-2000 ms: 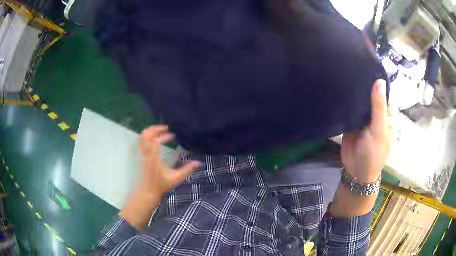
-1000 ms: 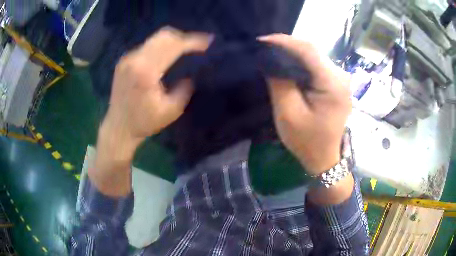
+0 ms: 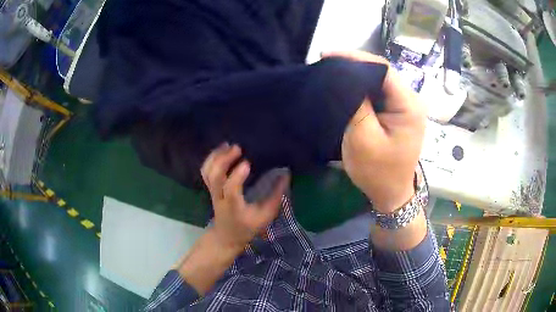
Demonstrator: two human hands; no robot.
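A large dark navy garment (image 3: 244, 109) spreads from the upper left to the centre and hangs over the front edge. My right hand (image 3: 384, 134), with a metal watch at the wrist, is closed on the garment's right end, folded between thumb and fingers. My left hand (image 3: 238, 195) is at the garment's lower edge with its fingers apart, slightly blurred, and holds nothing that I can see. The off-white sewing machine head (image 3: 417, 24) stands at the upper right, beyond my right hand, with bright light at the needle area (image 3: 407, 67). No cloth is seen under it.
The white machine bed (image 3: 488, 177) with a dark round hole extends right of my right hand. A pale panel (image 3: 143, 244) is at the lower left over the green floor (image 3: 164, 195). A yellow rail (image 3: 518, 222) and a cream slatted object (image 3: 503, 268) are at the lower right.
A second ago both hands gripped the garment near the centre. My left hand has let go and moved down and right. My right hand keeps its hold, with the cloth stretched out leftward from it.
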